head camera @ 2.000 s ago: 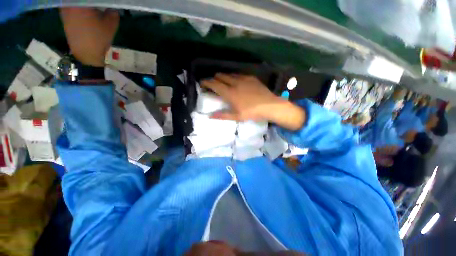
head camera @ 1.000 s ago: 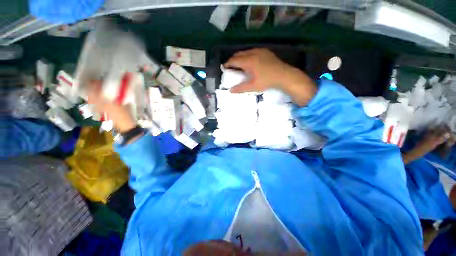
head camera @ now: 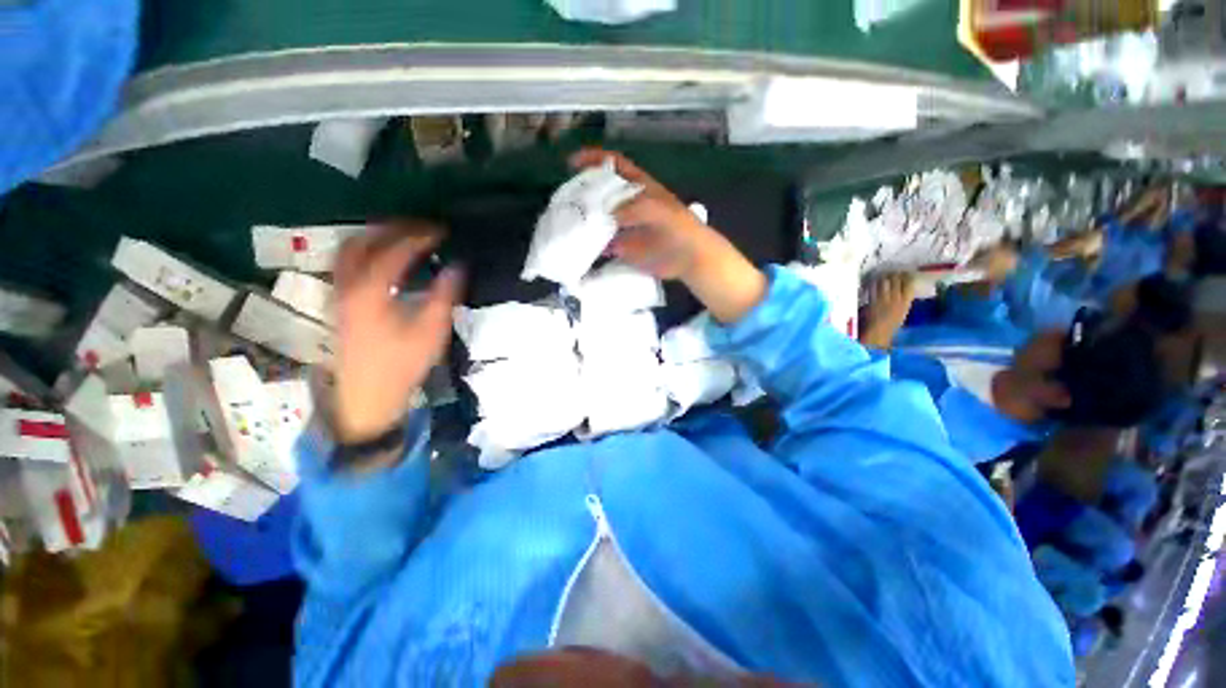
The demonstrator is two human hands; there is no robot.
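My right hand grips a small white wrapped product by its right side, above the back of the packed group. More white wrapped products lie in tight rows on a black tray in front of my chest. My left hand is blurred at the tray's left side, fingers curled, with a dark spot between them. I cannot tell whether it holds anything. White unit cartons with red marks lie heaped to its left.
A curved metal rail crosses the top, with small pale items beneath it. A yellow bag lies lower left. A blue shape shows under the cartons. At right, another worker's hand is near a white heap.
My left hand has moved right from the carton side, and the blurred white bundle by it is gone from it. My right hand now holds a white product raised and tilted. The view has shifted.
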